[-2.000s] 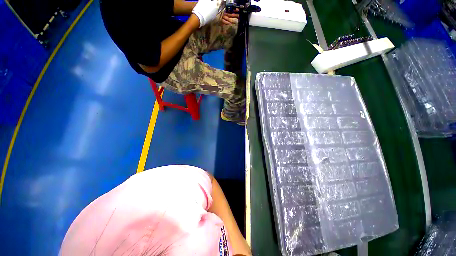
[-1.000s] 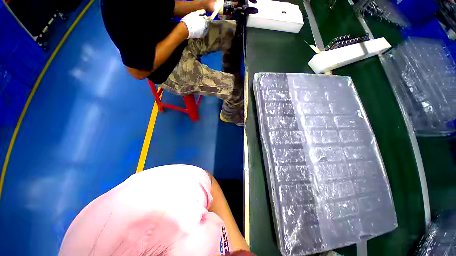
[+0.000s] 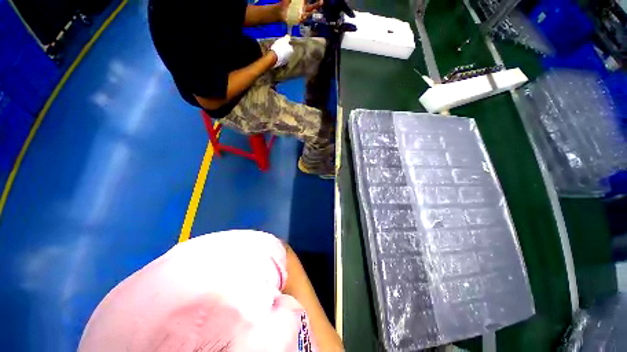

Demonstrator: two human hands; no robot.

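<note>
Neither of my hands is in view. A wrapped tray stack (image 3: 447,227) lies nearest on the green bench, a large flat silver-grey rectangle under shiny clear film, with rows of pocket outlines showing. Its left side is darker than its right. Its left edge runs close to the bench's front edge. A pink-shirted shoulder (image 3: 199,295) and part of a bare arm fill the bottom; whose they are I cannot tell, and the hand is cut off by the lower edge.
A person in a black shirt (image 3: 199,48) sits on a red stool (image 3: 258,150), one hand gloved white. Two long white blocks (image 3: 378,36) lie on the bench (image 3: 385,86), dark parts beside the farther one. Clear trays (image 3: 570,130) lie at right, blue crates (image 3: 560,24) at upper right.
The view has shifted slightly, so the bench things sit lower and a little left. The seated person's gloved hand has moved down towards the lap; the other is raised with a pale thing.
</note>
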